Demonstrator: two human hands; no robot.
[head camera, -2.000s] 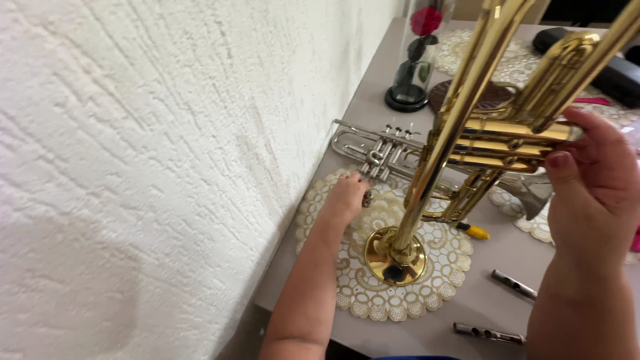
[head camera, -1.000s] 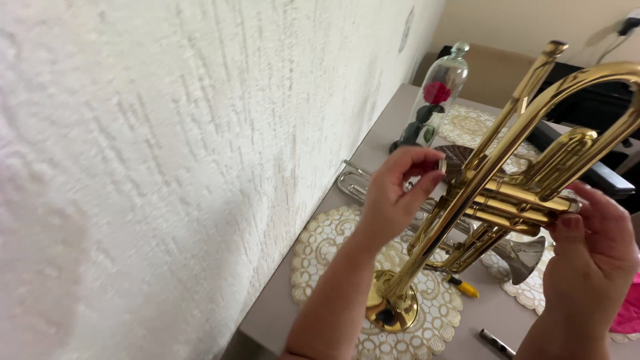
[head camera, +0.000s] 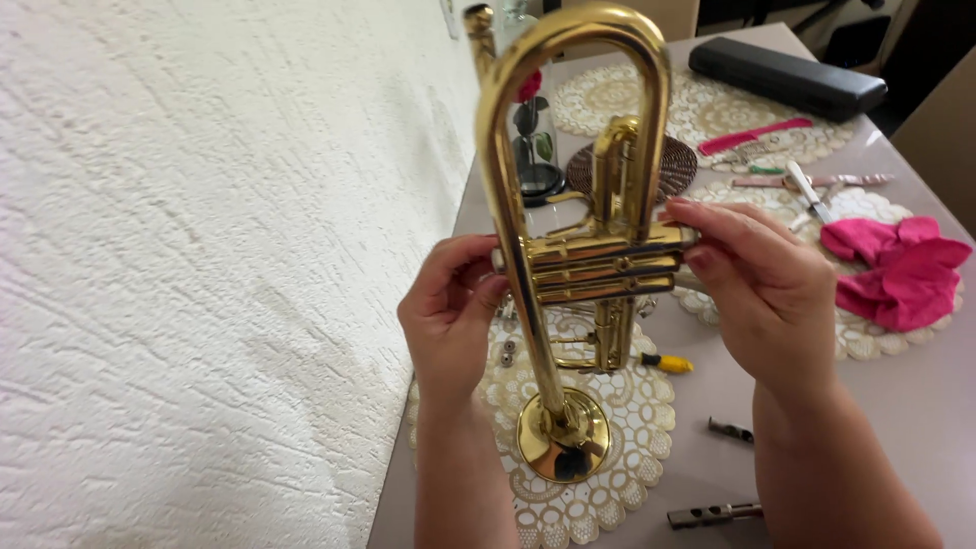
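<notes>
A brass trumpet (head camera: 610, 263) stands upright on its bell, its valve casings lying crosswise. My left hand (head camera: 454, 313) pinches a small silver valve cap (head camera: 499, 260) at the left end of the casings; whether it is threaded on cannot be told. With thumb and fingers, my right hand (head camera: 755, 282) grips the casings' other end. Two small metal caps (head camera: 508, 352) lie on the lace doily (head camera: 633, 488) below. To the right, near my right forearm, are two removed valve pistons (head camera: 713, 515). A silver trumpet behind is mostly hidden.
A screwdriver with a yellow handle (head camera: 667, 363) lies right of the trumpet. Further right are a pink cloth (head camera: 896, 271) and a white-handled knife (head camera: 808, 191). A black case (head camera: 785, 76) and pink comb (head camera: 755, 137) lie at the back. A textured white wall (head camera: 229, 274) borders the left side.
My left hand has risen from the doily and moved to the left end of the valve casings. My right hand stays at their right end. The view has shifted.
</notes>
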